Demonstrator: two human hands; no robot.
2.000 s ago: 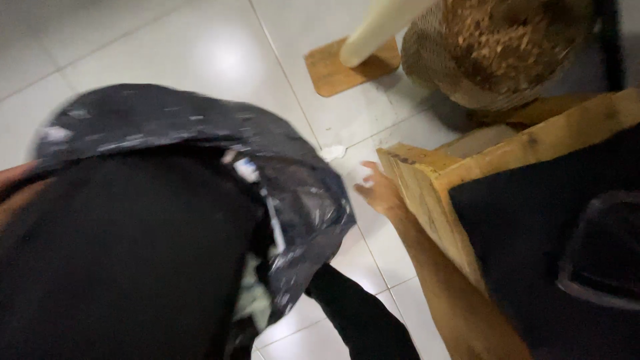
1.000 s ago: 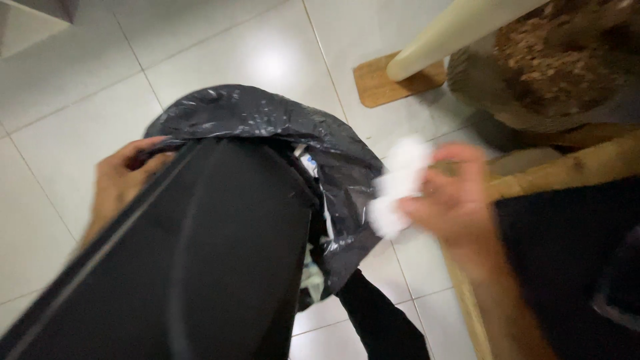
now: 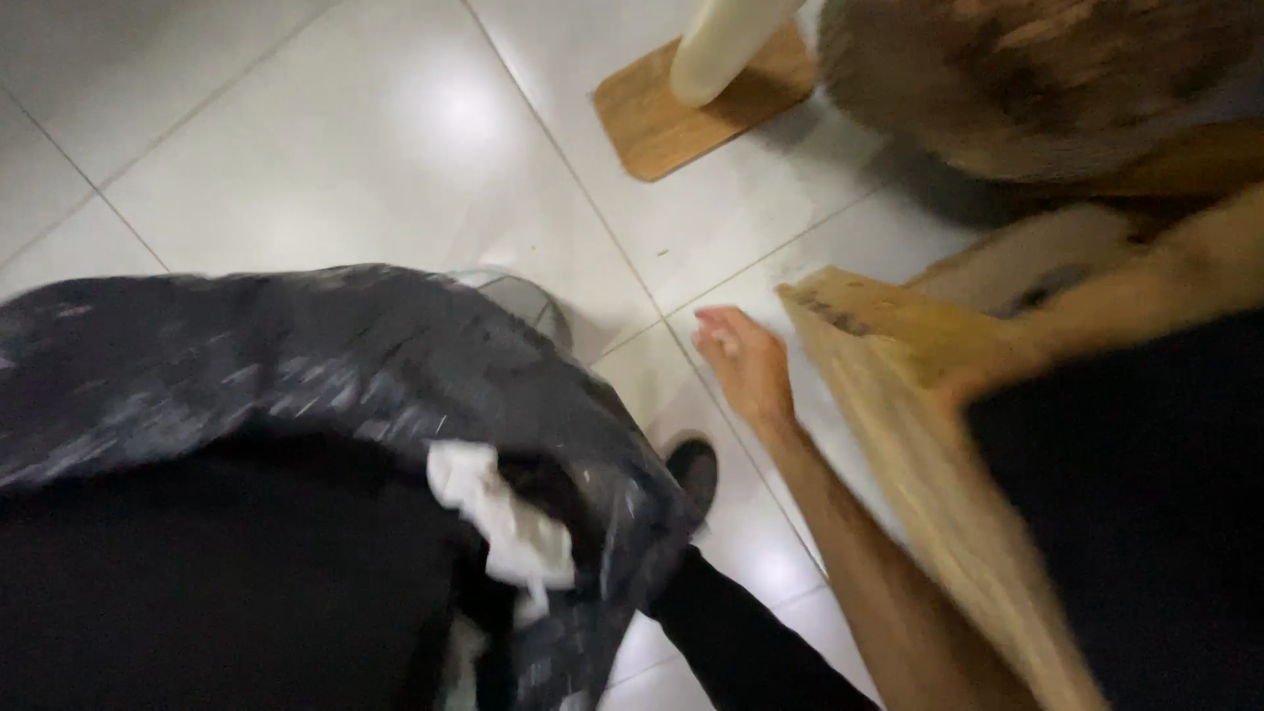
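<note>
My right hand [image 3: 749, 363] hangs over the tiled floor with nothing in it, its fingers partly curled, between a black plastic bag and a wooden frame. The black plastic bag [image 3: 395, 355] spreads across the left and middle of the view, its rim folded over. Inside its opening lies a crumpled white wad, tissue-like [image 3: 504, 518]. A black cloth-like surface [image 3: 217, 583] fills the lower left, against the bag's opening. My left hand is out of view.
A wooden frame [image 3: 889, 415] with a black panel [image 3: 1145, 494] stands at the right. A cream post on a wooden base [image 3: 642, 109] rises from the floor [image 3: 336, 148]. Behind the frame, a blurred round container [image 3: 1027, 79] holds brown material. A dark shoe [image 3: 694, 474] shows below the bag.
The white wad, in my right hand one second ago, is now in the bag's opening, and that hand is empty. My left hand, at the bag's rim then, has gone out of view.
</note>
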